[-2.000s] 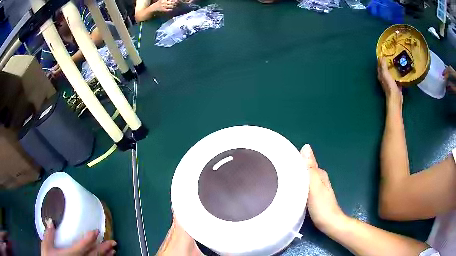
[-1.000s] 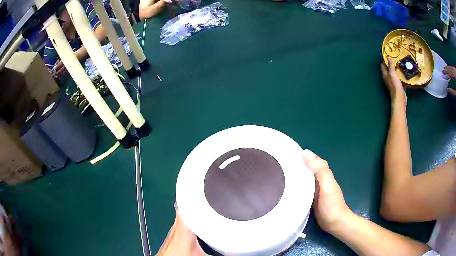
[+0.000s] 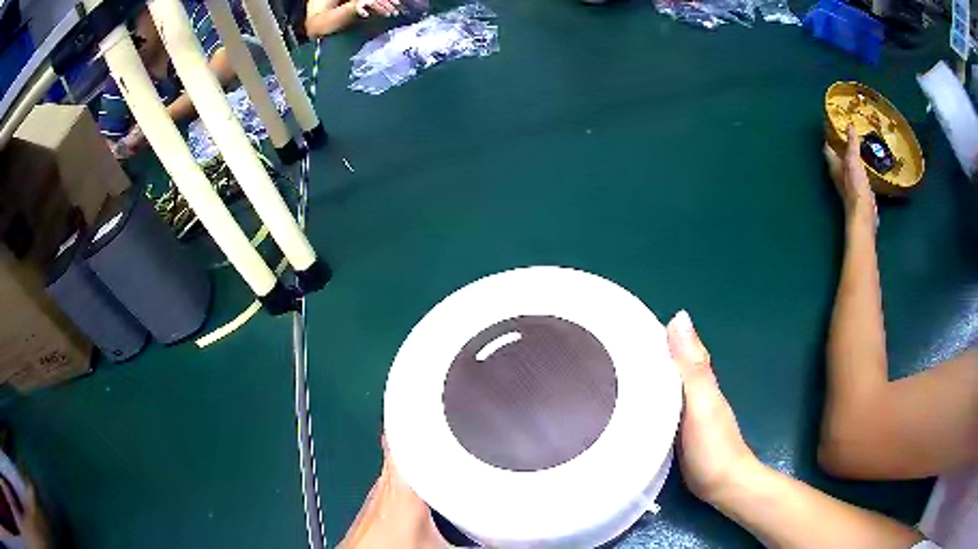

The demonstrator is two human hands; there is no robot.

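A white round housing (image 3: 429, 429) is held level in front of me, its top facing up. A dark brown-grey top panel (image 3: 531, 392) is set in its middle, with a small white oblong mark near the panel's upper left edge. A small white tab (image 3: 651, 507) sticks out at the lower right edge. My right hand (image 3: 708, 424) grips the housing's right side, thumb up. My left hand (image 3: 391, 509) holds the lower left side and is partly hidden by the housing and cut off by the bottom edge. The housing's underside is hidden.
At right, a person's hand holds a yellow base (image 3: 901, 139) with a black fan; a white part (image 3: 949, 107) is beside it. Cream padded tubes (image 3: 193, 161), grey cylinders (image 3: 150, 268) and a cardboard box (image 3: 70, 150) stand left. Plastic bags (image 3: 429, 48) and a blue bin (image 3: 844, 30) lie at the back.
The neighbour's white part has moved away from the yellow base, which tilts more. The other white unit at left has left its place. My housing sits slightly further right in the picture, still in both hands.
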